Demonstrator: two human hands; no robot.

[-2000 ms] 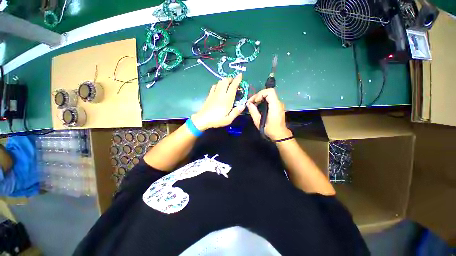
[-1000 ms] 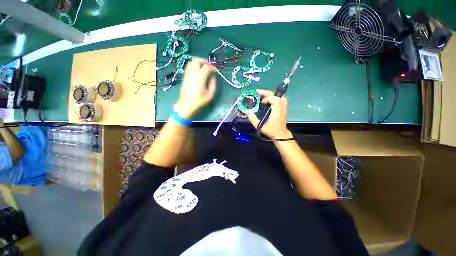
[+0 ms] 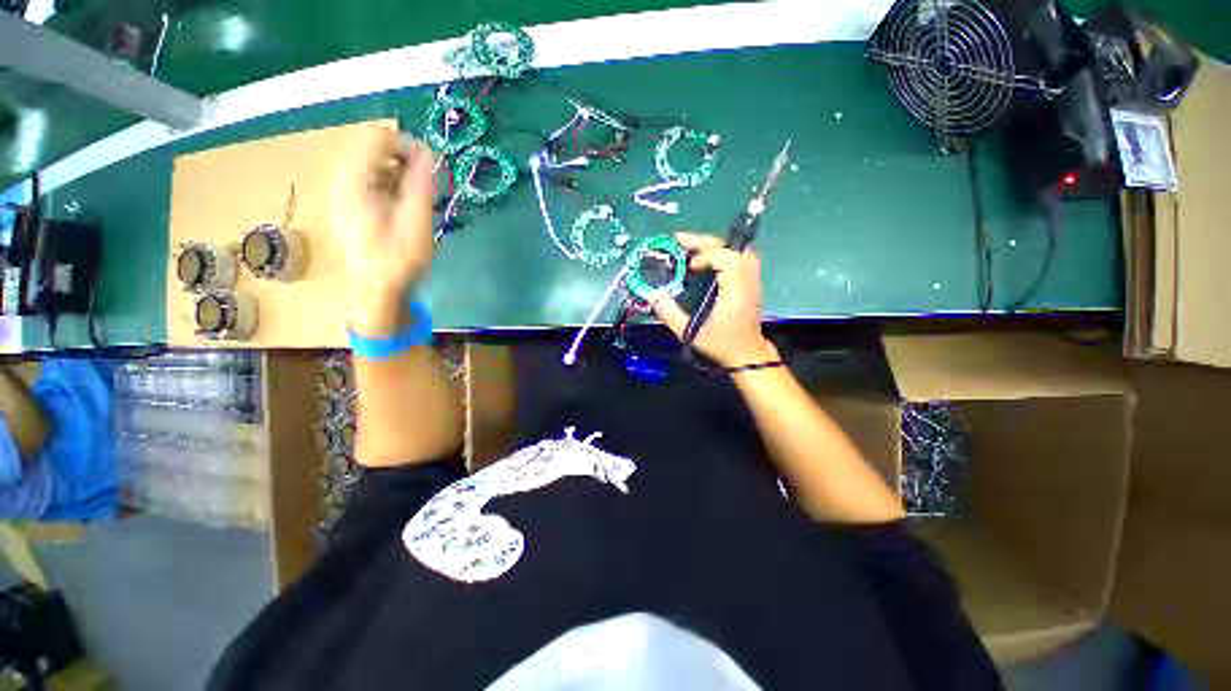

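Observation:
My right hand (image 3: 733, 304) holds the black soldering iron (image 3: 743, 230), its metal tip pointing up and away. The same hand also pinches a green ring circuit board (image 3: 639, 253) by its right side; a white lead and dark wires hang from it. My left hand (image 3: 385, 223), with a blue wristband, is blurred over the right part of the cardboard sheet (image 3: 324, 169). A dark patch shows at its fingers; I cannot tell if it holds something. Three motor stators (image 3: 226, 315) stand on the sheet. Two more green rings (image 3: 686, 157) lie just beyond the held one.
Several wired green rings (image 3: 485, 174) lie right of the cardboard. A fume fan (image 3: 942, 68) and a dark soldering station (image 3: 1067, 151) stand at the back right. Below the bench are a stator carton (image 3: 335, 432), an open carton of metallic parts (image 3: 932, 459) and a person's blue sleeve (image 3: 81, 432).
My left hand has left the held ring and swung left, past the loose rings, to the cardboard. My right hand now holds the ring along with the iron. The view has shifted slightly.

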